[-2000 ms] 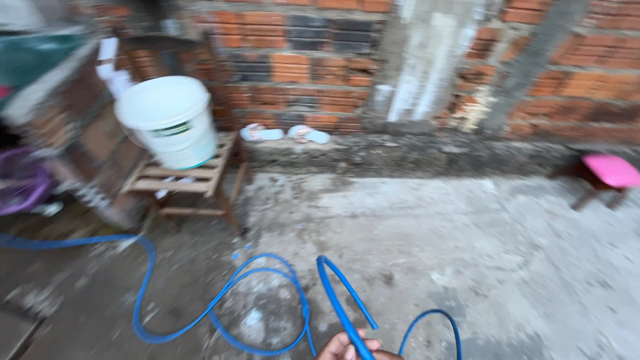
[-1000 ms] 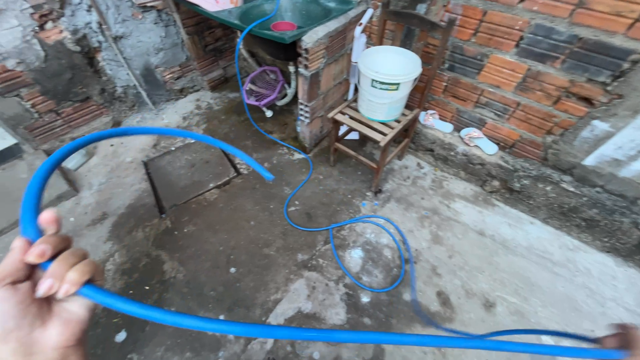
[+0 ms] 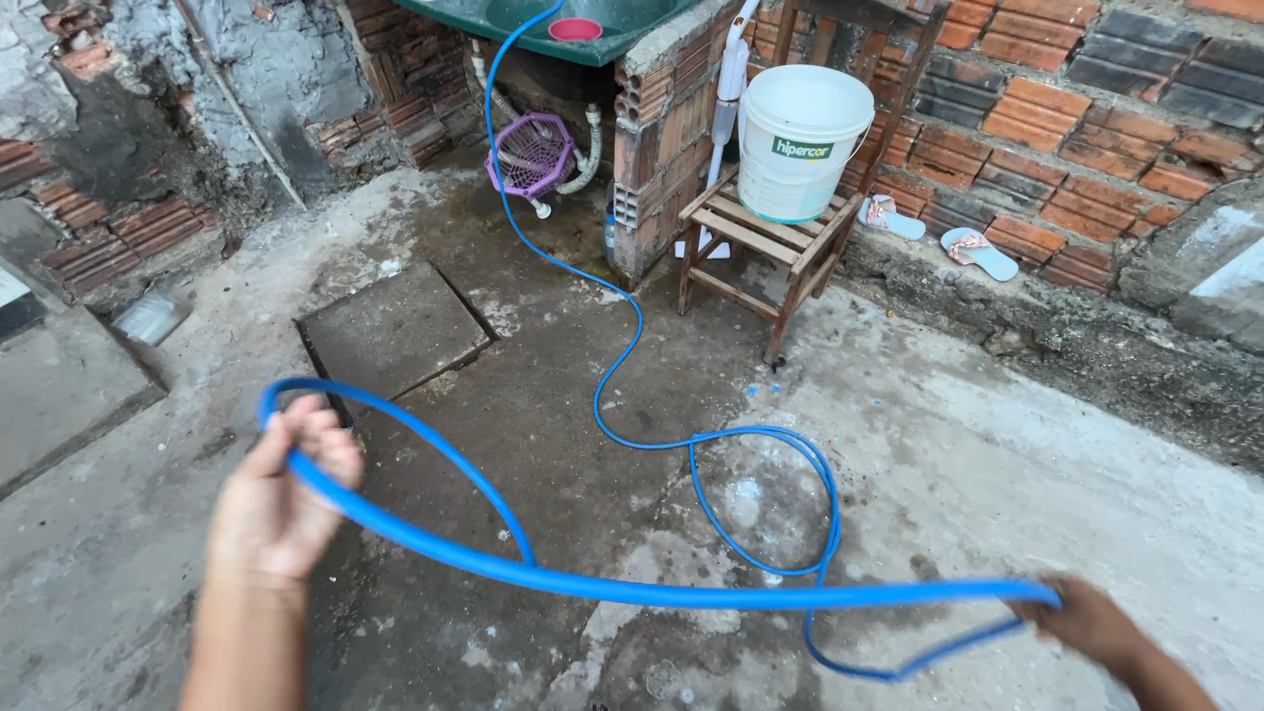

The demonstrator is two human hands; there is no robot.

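Observation:
A blue garden hose stretches in front of me between my two hands. At the left, my left hand grips it between thumb and fingers, and a bend of hose loops from there back toward the middle. At the lower right, my right hand is closed around the hose, somewhat blurred. From my right hand the hose drops to the concrete floor, lies in a loose loop, then winds away and up into a green sink. The loose end of the hose is not clearly visible.
A white plastic bucket stands on a wooden chair beside a low brick pillar. Sandals rest on a ledge by the brick wall. A purple basket is under the sink. A square concrete cover is set in the floor.
Two seconds ago one hand showed on the hose near the bottom; now both hands hold it, spread apart. My right hand shows more fully than a second ago. The view has swung left.

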